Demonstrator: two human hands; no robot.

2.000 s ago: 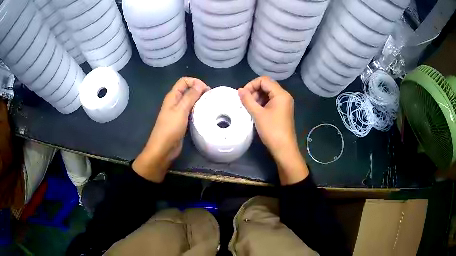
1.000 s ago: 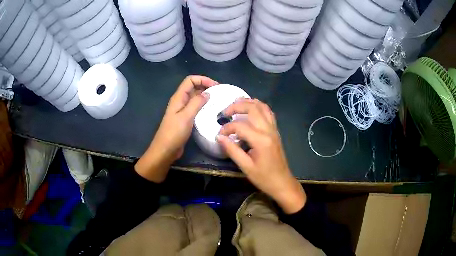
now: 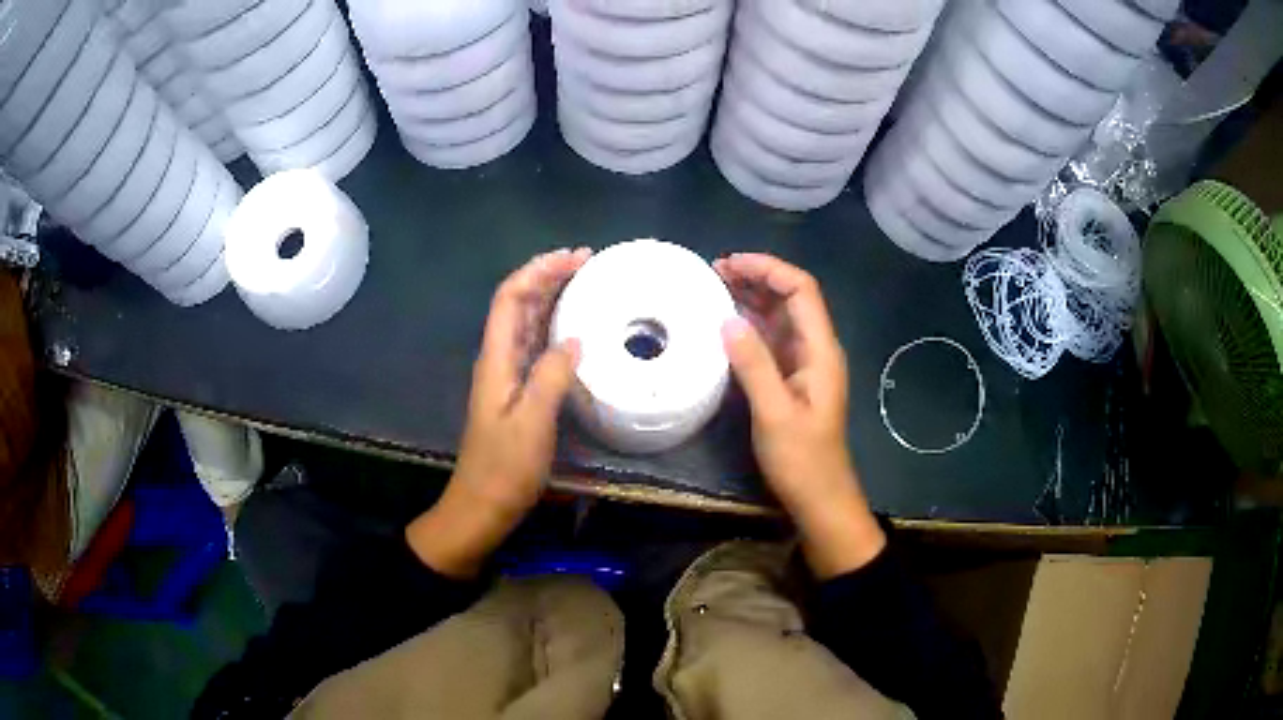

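Note:
A glossy white round housing point(image 3: 650, 387) with a dark centre hole stands near the bench's front edge, in front of me. My left hand point(image 3: 521, 380) is curved around its left side, thumb and fingertips against it. My right hand point(image 3: 795, 373) is curved around its right side in the same way. I see no ring at my fingertips; one on the housing cannot be made out. A single thin clear ring point(image 3: 884, 398) lies on the bench to the right of my right hand.
Tall white stacks of housings point(image 3: 640, 85) line the back. Another white housing point(image 3: 324, 274) stands at the left. Tangled loose rings point(image 3: 1016, 312), crumpled clear plastic point(image 3: 1119, 148) and a green fan point(image 3: 1221, 303) are at the right. A cardboard carton point(image 3: 1098, 640) is below right.
My right hand has moved from over the housing's top to its right side. My left hand has moved slightly down along the left side, and both hands now hold the housing.

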